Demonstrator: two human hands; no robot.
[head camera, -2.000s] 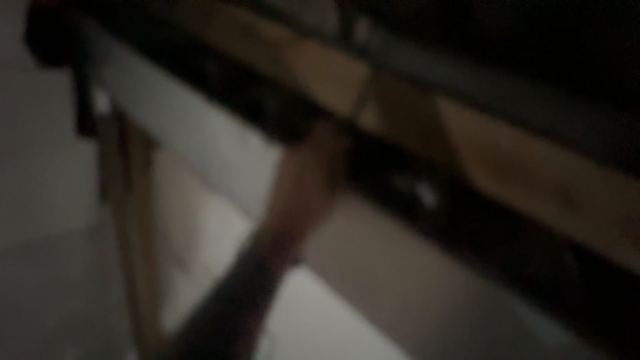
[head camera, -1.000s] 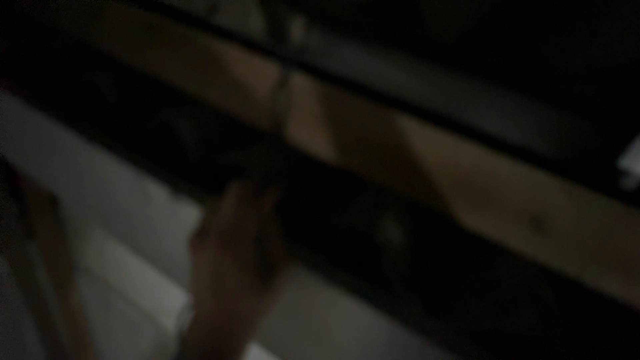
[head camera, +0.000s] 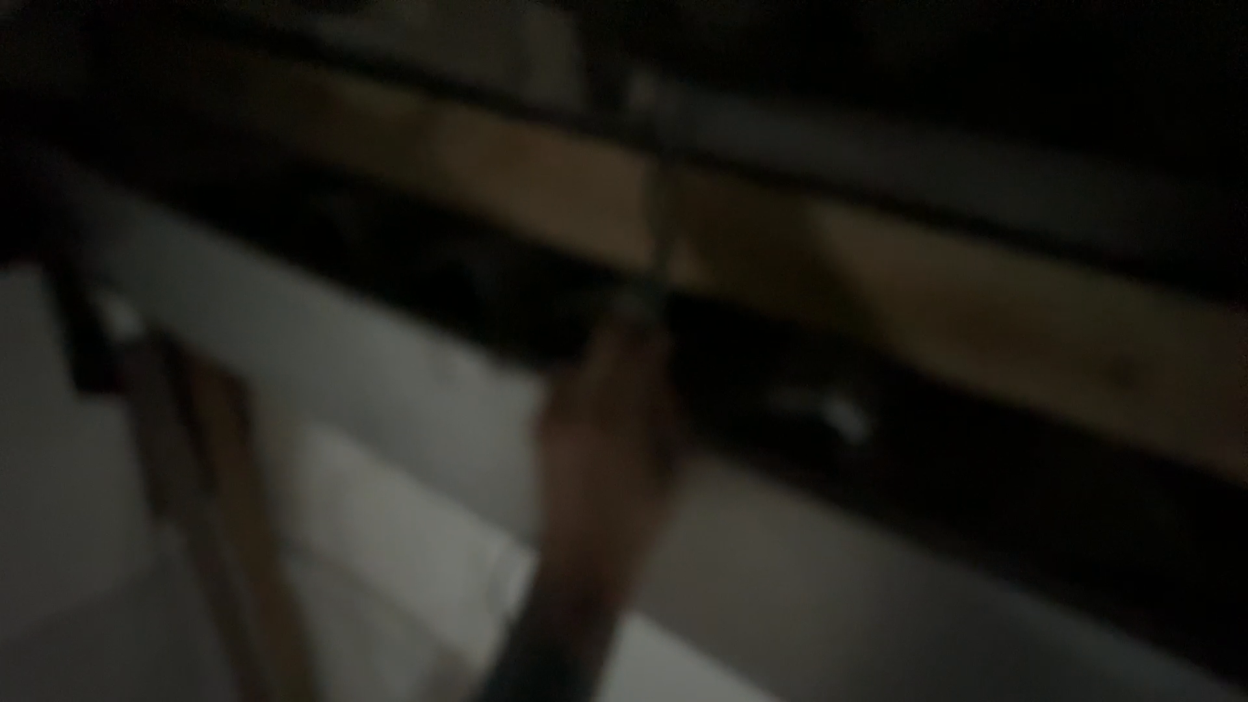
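One of my hands (head camera: 609, 439) reaches up from the bottom middle over a pale long board or rail (head camera: 370, 361); which hand it is cannot be told for certain, but it looks like my left. Its fingers are at the dark gap behind the board, beside the lower end of a thin cord or rod (head camera: 663, 219) that hangs across a wooden beam (head camera: 556, 180). Blur and darkness hide whether the fingers hold it. My other hand does not show.
Wooden legs or struts (head camera: 249, 526) stand at lower left below the pale board. A small bright object (head camera: 846, 417) lies in the dark gap, right of the hand. A grey rail (head camera: 877, 146) runs above the wooden beam.
The view has shifted and shifted back. The hand stays at the dark gap near the thin cord or rod; no grasp or release can be made out.
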